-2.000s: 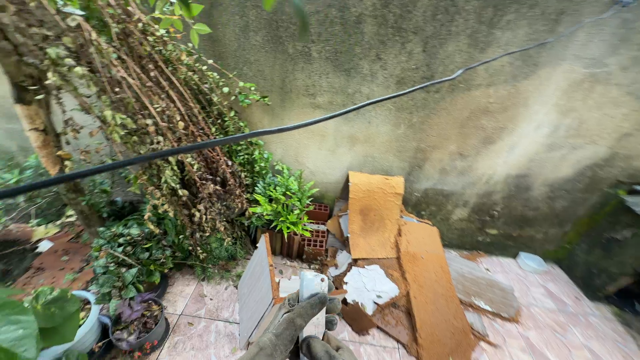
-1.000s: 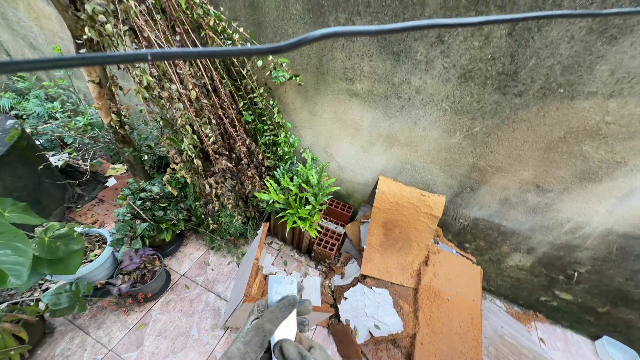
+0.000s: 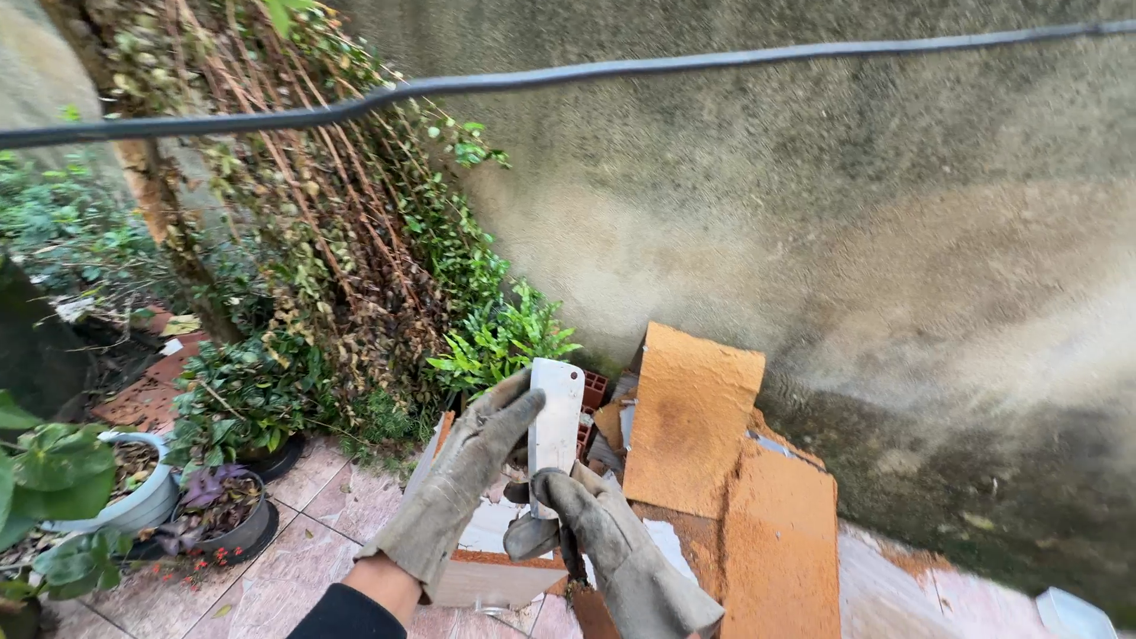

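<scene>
A flat metal blade with a small hole near its upper corner, which looks like a cleaver (image 3: 556,413), stands upright between my two gloved hands. My right hand (image 3: 608,550), in a grey work glove, is closed around its lower end; the handle is mostly hidden by the fingers. My left hand (image 3: 470,470), in a matching glove, lies along the blade's left edge with its fingers extended; whether it grips the blade is hard to tell. Beyond and below the hands are orange-brown fibrous boards (image 3: 692,417) and broken white pieces (image 3: 670,546).
A dark cable (image 3: 568,78) crosses the upper view. Behind stands a stained wall (image 3: 843,177). Potted plants (image 3: 235,524) and a vine-covered tree (image 3: 302,177) are at left. Red hollow bricks (image 3: 593,390) lie behind the blade, on pink floor tiles (image 3: 302,532). A pale plastic container (image 3: 1074,614) sits lower right.
Both hands have come up higher into view, and the blade now shows upright and more fully. The view has shifted.
</scene>
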